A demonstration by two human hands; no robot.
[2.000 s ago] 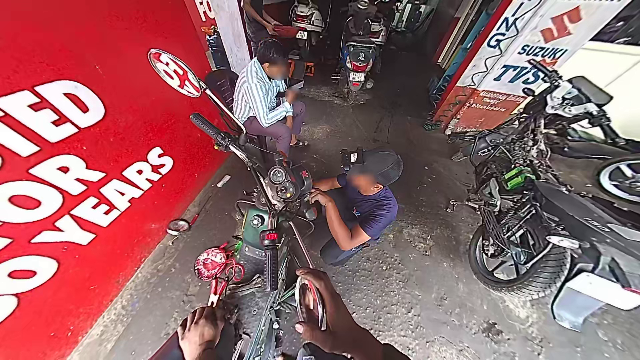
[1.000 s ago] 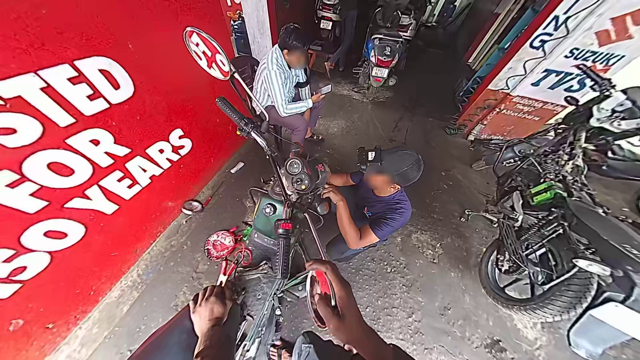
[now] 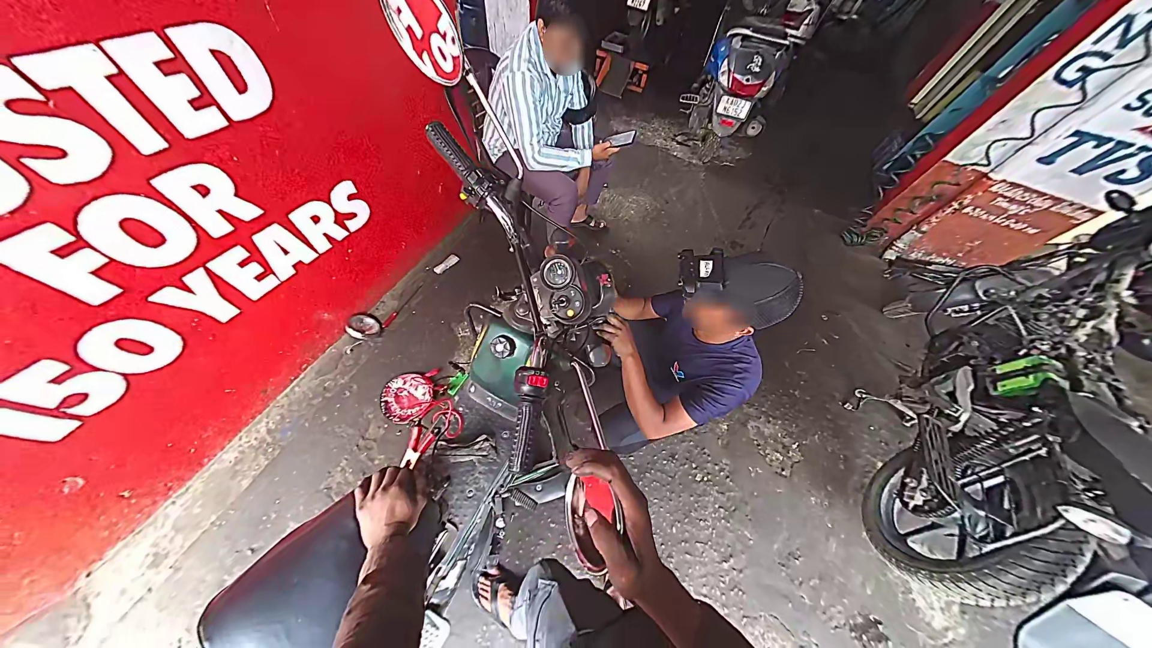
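My left hand (image 3: 391,499) rests on the front of the black motorcycle seat (image 3: 292,576), fingers over its edge. In my right hand (image 3: 616,522) is the round rear-view mirror (image 3: 596,508) on the near side of the handlebar, my fingers around its rim and thumb across its face. Its thin stem runs up to the handlebar. The black rubber grip (image 3: 525,432), the round gauges (image 3: 560,286) and the green fuel tank (image 3: 498,360) lie ahead of my hands. A crouching co-worker (image 3: 711,360) in a cap has hands at the front of the motorcycle, near the headlamp area; their fingertips are partly hidden.
A red painted wall (image 3: 360,117) stands at left. Beside the tank are a red round part (image 3: 407,398) and red wires; a round mirror (image 3: 364,326) lies by the wall. A seated person (image 3: 540,108) holds a phone. A partly stripped motorcycle (image 3: 981,486) stands right, a scooter (image 3: 742,72) behind.
Both my hands stay at the seat and the mirror. The seated person's phone is now held lower and farther out from the body than two seconds ago. The view has shifted somewhat.
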